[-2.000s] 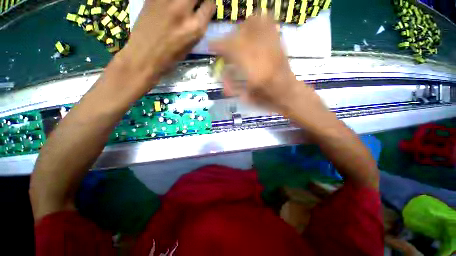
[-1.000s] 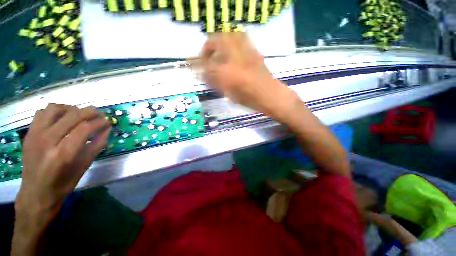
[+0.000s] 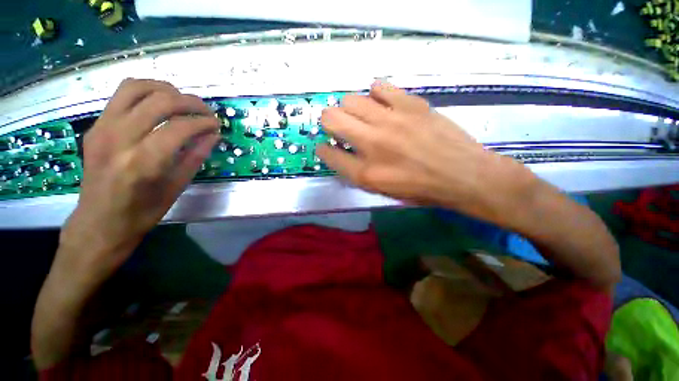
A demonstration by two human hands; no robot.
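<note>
A green circuit board (image 3: 272,141) dotted with small parts lies in the rail track in front of me. My left hand (image 3: 152,145) is over its left end, thumb and fingers close together at the board; a small yellowish spot shows by the fingertips. My right hand (image 3: 394,141) is over its right end, fingers bent down onto it. I cannot tell whether either hand holds a transformer, as the fingers hide what is under them. A second circuit board (image 3: 37,160) lies in the track to the left.
A white foam sheet (image 3: 335,13) lies beyond the metal rail (image 3: 260,63). Loose yellow-and-black transformers (image 3: 45,28) lie at the upper left, with a pile (image 3: 664,33) at the upper right. Below the line are a red stool (image 3: 651,216), cardboard (image 3: 454,298) and a person's bright green clothing (image 3: 648,338).
My right hand has come down from the transformer rows to the board's right end. My left hand stays at the left end. The view has shifted, so the rows are out of frame.
</note>
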